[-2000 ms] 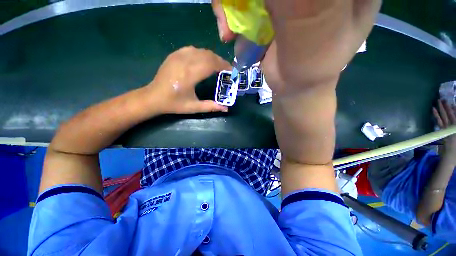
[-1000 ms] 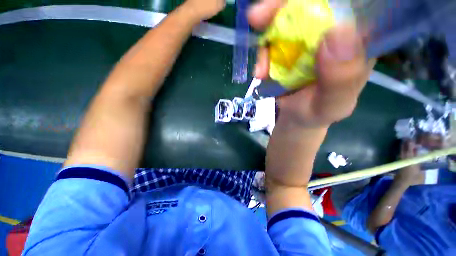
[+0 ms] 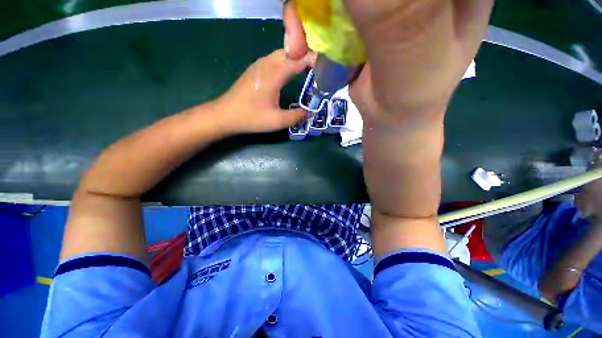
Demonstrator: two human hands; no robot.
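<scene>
My left hand [image 3: 261, 99] holds a white adapter housing [image 3: 307, 90] between thumb and fingers, its open end with dark parts facing up. My right hand [image 3: 402, 59] grips a glue gun, mostly hidden by the hand and cut off by the top edge. Yellow wrap [image 3: 330, 30] covers the gun, and its grey-blue tip [image 3: 332, 74] points down at the held housing. Three more open housings [image 3: 338, 112] stand in a row just below, the leftmost close to my left thumb. A white paper [image 3: 352, 122] lies beside them, partly behind my right wrist.
A white plug end cap [image 3: 487, 178] with prongs lies on the dark green belt [image 3: 165, 72] to the right. A pale hose [image 3: 521, 198] crosses the right side. White parts [image 3: 585, 125] lie at the far right, near another person's arm [image 3: 574, 264]. A metal strip [image 3: 165, 9] curves across the back.
My left hand has come back from the far side and now holds a housing above the row. My right hand has brought the gun tip over it. The view has shifted.
</scene>
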